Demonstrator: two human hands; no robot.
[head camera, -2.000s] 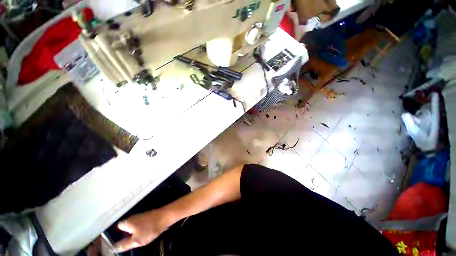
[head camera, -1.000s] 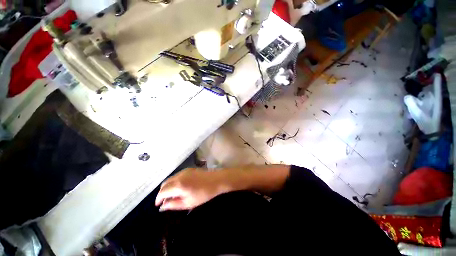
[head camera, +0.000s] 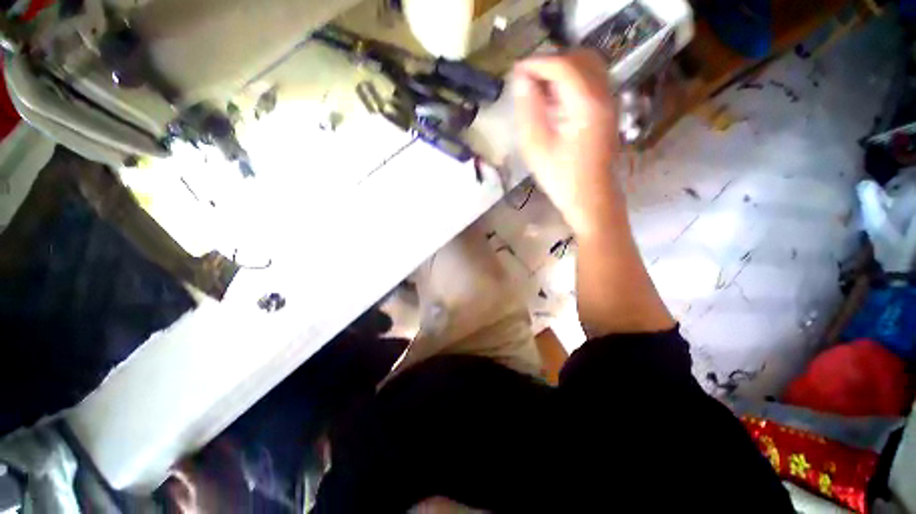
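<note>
My right hand (head camera: 567, 120) is over the right end of the white machine table (head camera: 331, 271), beside the black-handled tools and the open white tray. It is blurred with curled fingers; I cannot tell if it holds anything. What looks like my left hand (head camera: 183, 494) is dim and cut off at the bottom edge, below the table's front edge; its grip is hidden. The dark garment piece (head camera: 80, 291) lies at the table's left, with its patterned band (head camera: 151, 226) towards the machine. A small round metal part (head camera: 271, 301) lies loose near the band's end.
The cream machine head (head camera: 201, 50) stands at the back. Dark shears (head camera: 447, 95) lie under it. The open white tray (head camera: 643, 40) holds small metal pieces. Scraps litter the tiled floor (head camera: 713, 261). A red bag (head camera: 849, 376) is at the right.
My right hand has moved from below the table's front edge, up and right to beside the shears and tray. The view has shifted closer to the table. The garment and round part look unmoved.
</note>
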